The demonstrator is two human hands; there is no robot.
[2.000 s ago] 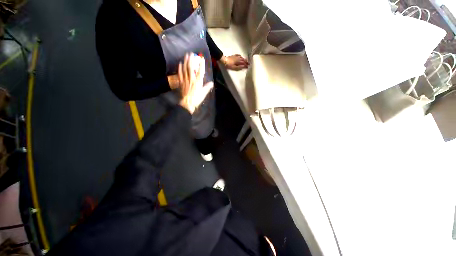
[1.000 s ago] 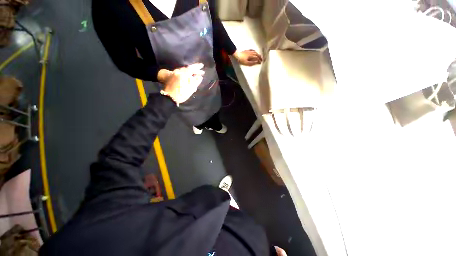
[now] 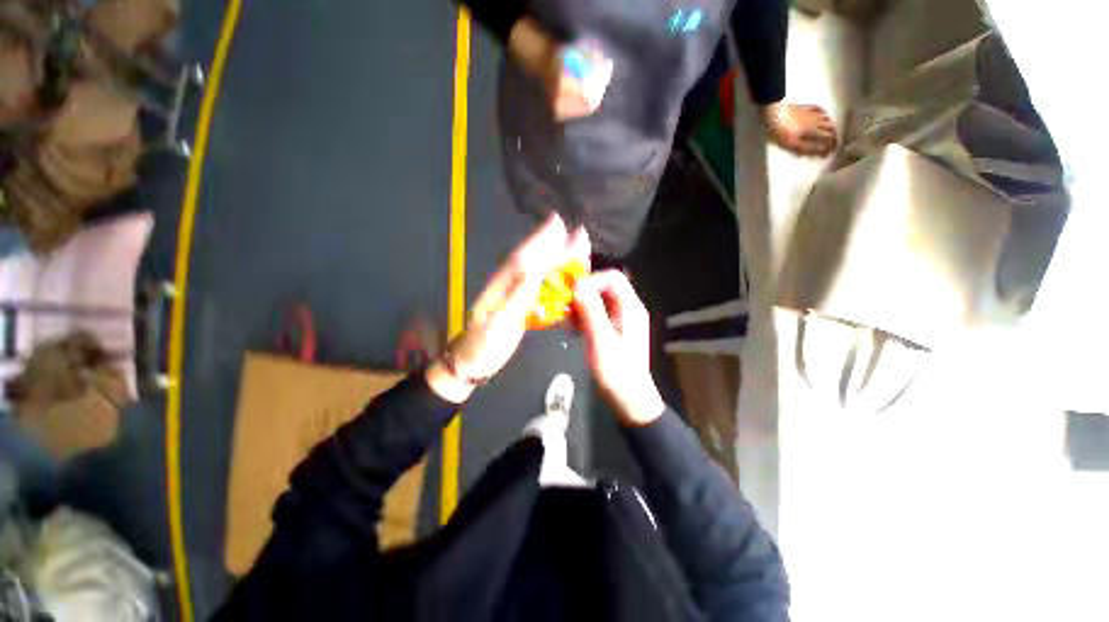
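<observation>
A small shiny orange-yellow wrapped snack (image 3: 555, 294) is between my two hands, above the floor in front of my body. My left hand (image 3: 501, 318) holds it against the palm and fingers. My right hand (image 3: 615, 334) pinches its right side with the fingertips. The snack's outline is blurred and partly covered by my fingers.
A person in a grey apron (image 3: 596, 158) stands close ahead, one hand on the white table (image 3: 797, 559) at right. A beige tote bag (image 3: 894, 237) lies there. Brown cardboard (image 3: 304, 431) is low at left, by yellow floor lines. Racks (image 3: 152, 322) with brown pieces stand far left.
My left hand has drawn back from the other person's hand towards my body. My right hand has come up and meets it at the orange-yellow snack. The view has shifted, showing the brown cardboard.
</observation>
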